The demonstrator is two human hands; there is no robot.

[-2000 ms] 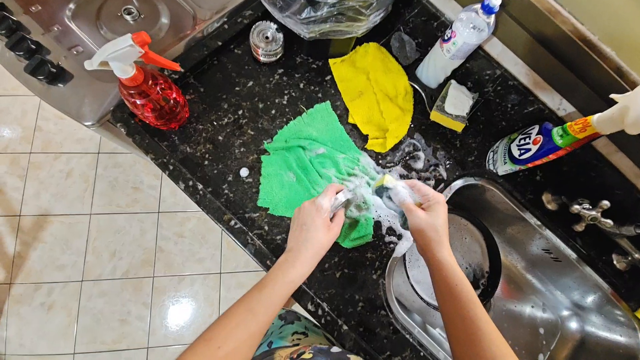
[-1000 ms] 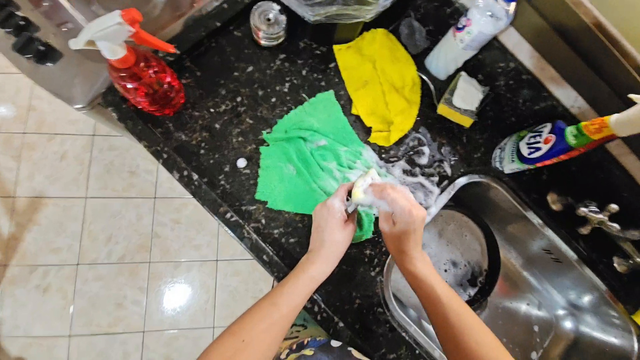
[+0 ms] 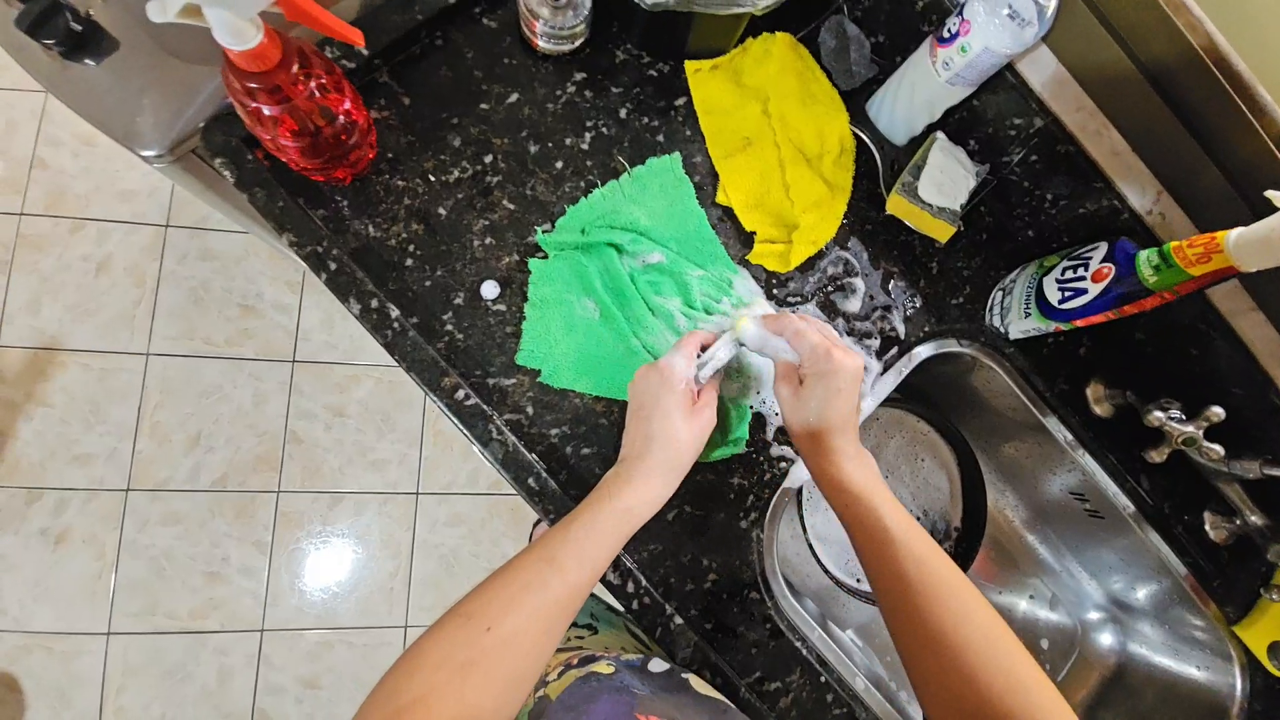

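Observation:
My left hand (image 3: 672, 408) grips a small soapy object (image 3: 716, 357), light in colour and covered in foam; its kind cannot be told. My right hand (image 3: 818, 375) closes around a foamy sponge (image 3: 766, 338), mostly hidden by suds and fingers, pressed against that object. Both hands are above the right edge of a green cloth (image 3: 625, 290), which lies wrinkled on the dark granite counter (image 3: 440, 190). Foam spreads beside the right hand toward the sink. A yellow cloth (image 3: 775, 140) lies just beyond the green one.
At right is a steel sink (image 3: 1080, 580) with a round pan (image 3: 890, 490) in it, beside a tap (image 3: 1183, 430). A red spray bottle (image 3: 300, 115), a Veja bottle (image 3: 1090, 285), a clear bottle (image 3: 950, 65), a yellow sponge (image 3: 925, 195) and a glass jar (image 3: 555, 22) surround the cloths.
The foamy sponge in my right hand has moved against the object in my left. The cloths stay in place. The view has come closer to the counter.

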